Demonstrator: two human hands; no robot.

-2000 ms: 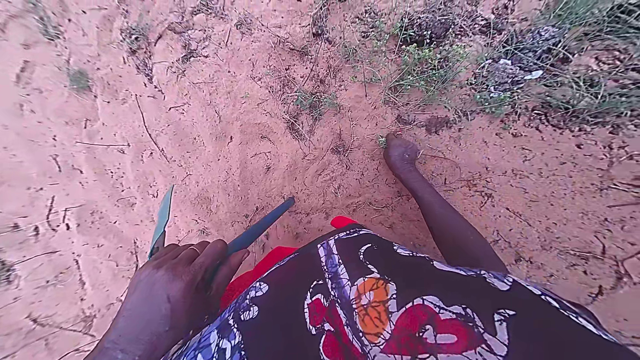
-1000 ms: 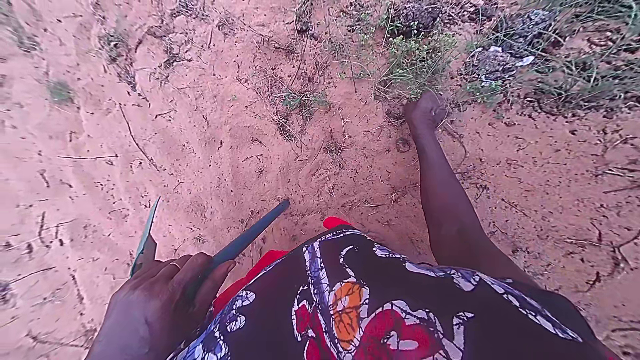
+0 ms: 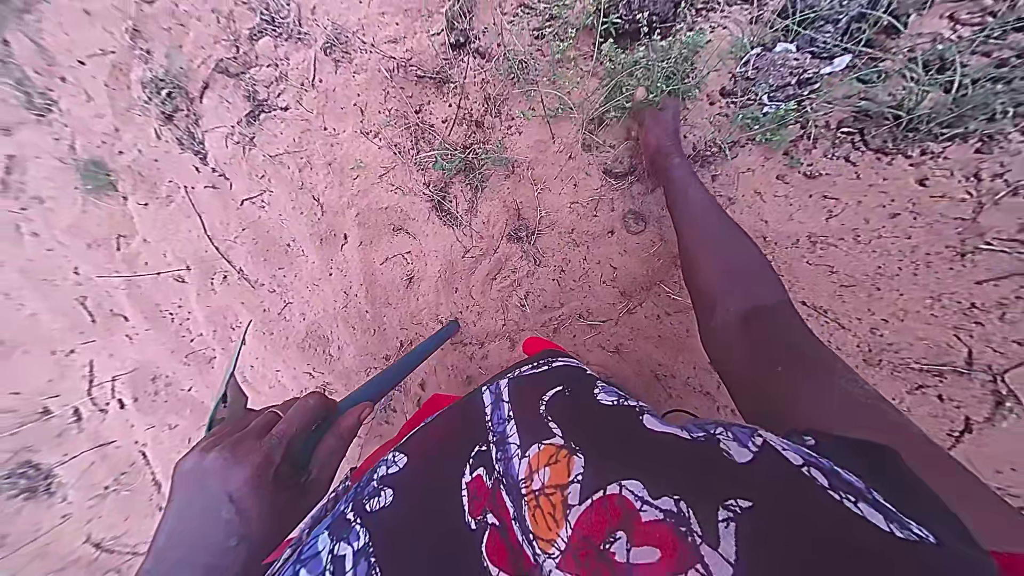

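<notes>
At the lower left my left hand (image 3: 272, 456) is closed around a dark blue-green bar (image 3: 400, 372) that points up and to the right, over the sand. A thin green blade-like piece (image 3: 230, 380) sticks up beyond its knuckles; how it joins the bar is hidden. A ring is on one finger. At the upper right my right arm reaches out, and my right hand (image 3: 660, 124) is at the base of a low green weed (image 3: 652, 72), its fingers partly hidden by the stems. Whether the fingers grip the stems cannot be told.
Reddish sandy ground (image 3: 360, 240) bears twigs and small dry plants (image 3: 468, 164). Dense grass (image 3: 952, 88) and a dark clump with white bits (image 3: 776, 72) lie at the upper right. Patterned cloth (image 3: 624, 488) covers the lower middle, with a red edge showing.
My right hand has moved from the sand below the weeds up to the base of the green weed. My left hand still holds the bar, low at the left.
</notes>
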